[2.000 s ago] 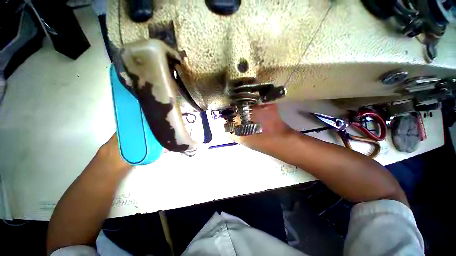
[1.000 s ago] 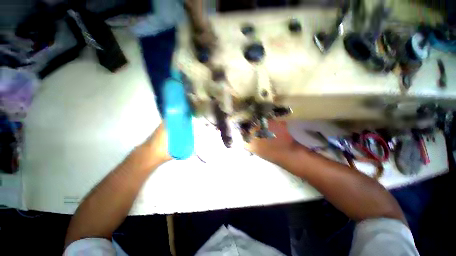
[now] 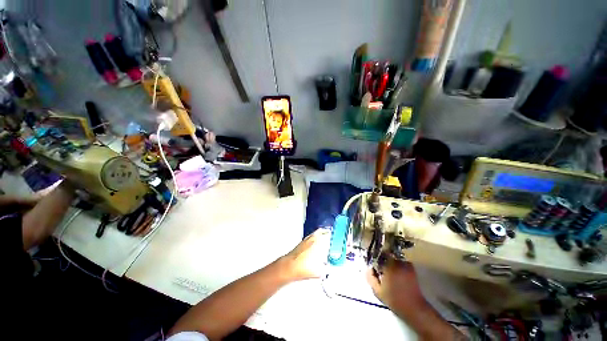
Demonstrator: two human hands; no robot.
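Observation:
The cream sewing machine head (image 3: 426, 233) stands right of centre, with the turquoise lamp (image 3: 339, 240) at its left end. My left hand (image 3: 307, 256) lies flat-looking on the brightly lit work left of the lamp; its fingertips are washed out by glare. My right hand (image 3: 394, 283) is at the needle area, partly hidden by the machine's front parts. Whether either hand grips anything cannot be seen. Navy fabric (image 3: 326, 203) lies behind the lamp. A dark edge or thread runs across the white glare between the hands.
A phone (image 3: 278, 124) showing a picture stands on a holder behind the table. A control panel (image 3: 532, 186) and thread spools are at right. Scissors (image 3: 509, 328) lie lower right. At left, another person's arm (image 3: 46, 213) is beside a second machine (image 3: 106, 176).
The view has lifted and turned, now showing the wall, phone and neighbouring machine. Both my hands remain on either side of the needle area.

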